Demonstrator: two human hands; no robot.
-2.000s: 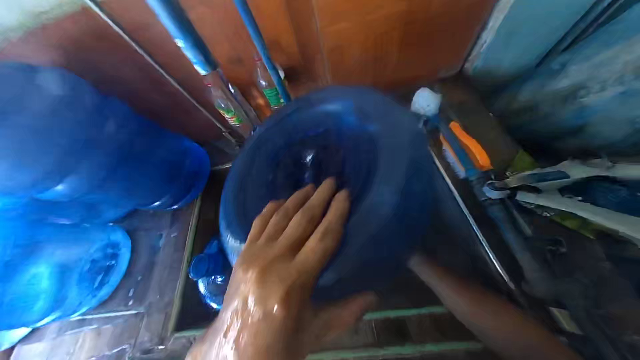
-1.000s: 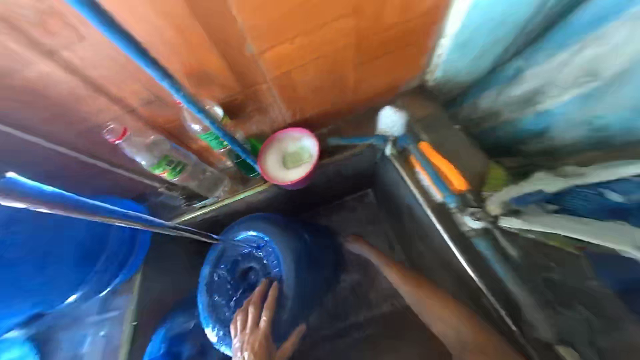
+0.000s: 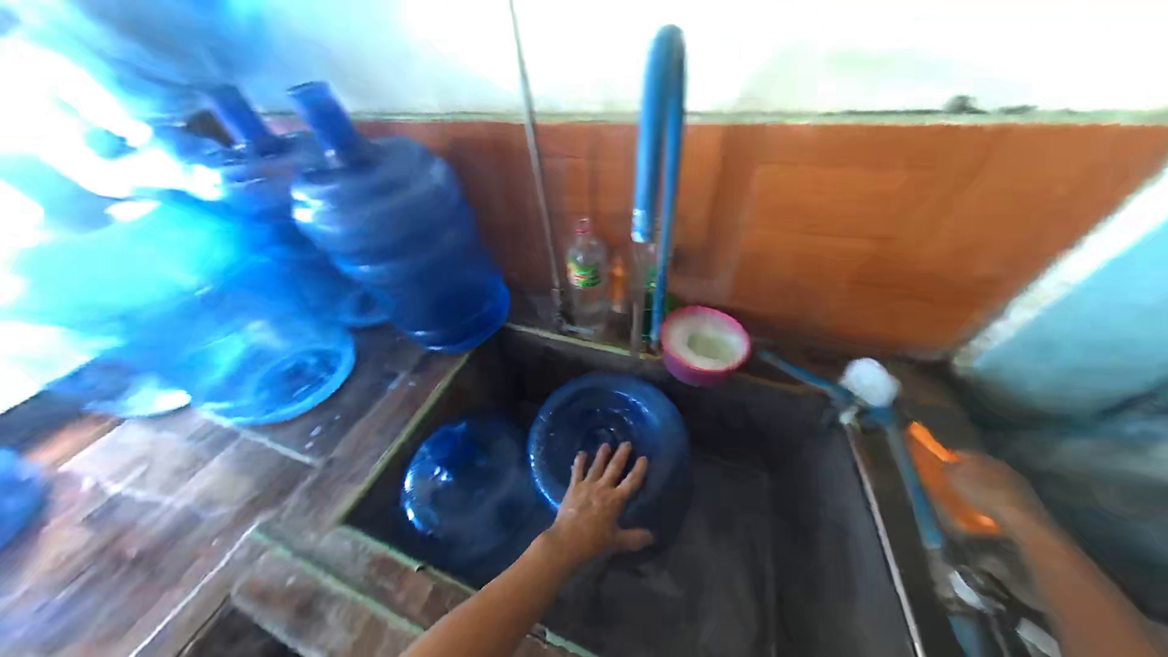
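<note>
A blue plastic water jug [image 3: 652,429] stands base up in a dark sink basin [image 3: 730,547]. My left hand [image 3: 598,502] rests on its base with fingers spread. Beside it on the left is another blue jug [image 3: 474,493], also in the basin. On the ledge at the right, my right hand [image 3: 990,488] touches an orange object [image 3: 949,484]; blur hides whether its fingers are closed around it. A pink bowl [image 3: 705,345] with pale contents sits at the basin's back rim.
Large blue water jugs [image 3: 401,237] stand on the tiled counter [image 3: 210,474] at the left. Behind the basin are a clear plastic bottle [image 3: 587,274] and a bent blue pipe [image 3: 650,146]. A blue pipe [image 3: 912,474] with a white round object [image 3: 870,381] runs along the right ledge.
My right hand has moved from beside the jug to the orange object on the right ledge. The jug under my left hand is now lower in the basin than two seconds ago. The view has widened.
</note>
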